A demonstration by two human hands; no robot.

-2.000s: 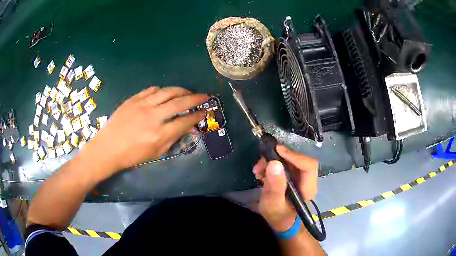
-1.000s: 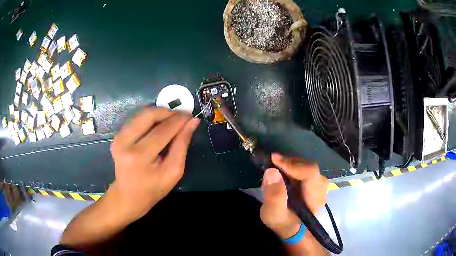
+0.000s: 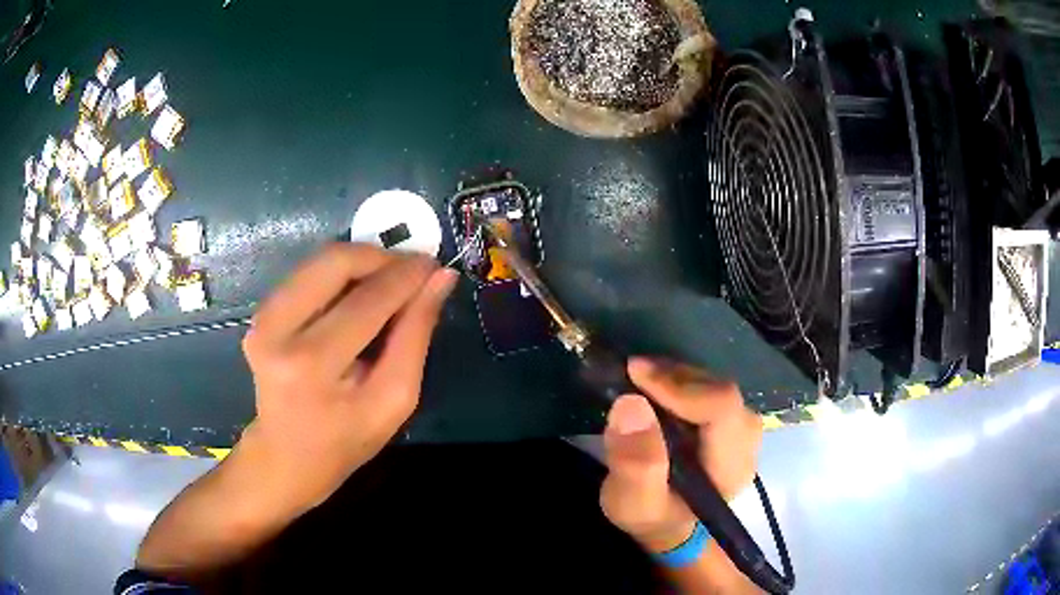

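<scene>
The open watch housing lies on the green mat in front of me, with small parts inside, an orange flex cable and a flat black screen module below it. My left hand pinches thin silvery solder wire, its end at the housing. My right hand holds the black soldering iron like a pen. The iron's tip is over the circuit board; exact contact is too small to tell. A white disc lies left of the housing, partly behind my left fingers.
Loose battery cells are spread at the left. A bowl of metal shavings stands beyond the housing. A black fume fan with a spiral guard stands right, beside a pale tray. A long strand crosses the mat at left.
My left hand has left the housing and now pinches solder wire beside it, uncovering the white disc. The iron has moved from the open mat onto the housing. The view has shifted.
</scene>
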